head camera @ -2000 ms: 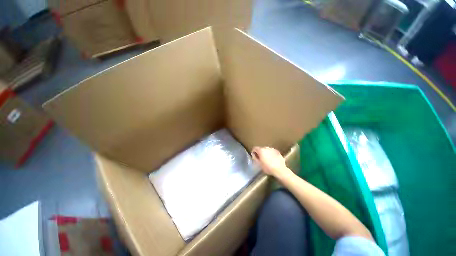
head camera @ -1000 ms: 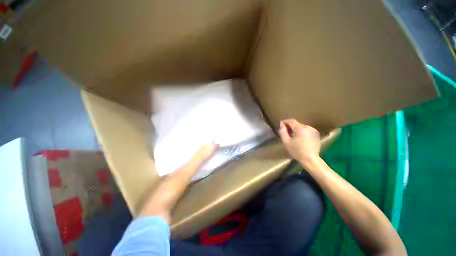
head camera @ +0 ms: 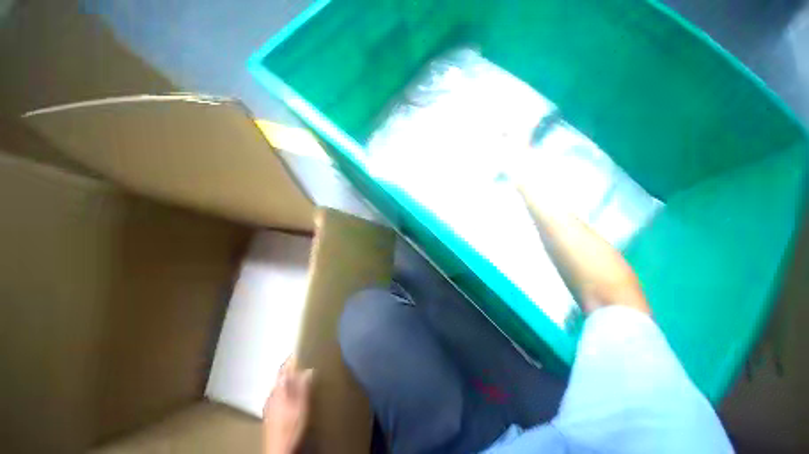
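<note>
The open brown carton (head camera: 346,266) stands at the lower left, partly cut off by the frame. A flat white sheet or pack (head camera: 262,310) lies inside it. My left hand (head camera: 288,403) is at the rim of the carton's near wall; its grip is unclear. The green tote bin (head camera: 461,277) fills the upper right. Bright, shiny white bagged packs (head camera: 461,142) lie in it, side by side. My right hand (head camera: 532,199) reaches into the bin over the packs. Its fingers are washed out by glare, so its hold cannot be told.
A raised carton flap (head camera: 177,151) leans towards the bin's left corner. My knee (head camera: 390,355) is between carton and bin. A small red object (head camera: 490,390) is on the floor beside my leg. Grey-blue floor (head camera: 195,40) shows beyond the carton.
The view has swung right to the bin. My right hand has moved from the carton into the bin. My left hand has left the white surface inside the carton for the carton's rim.
</note>
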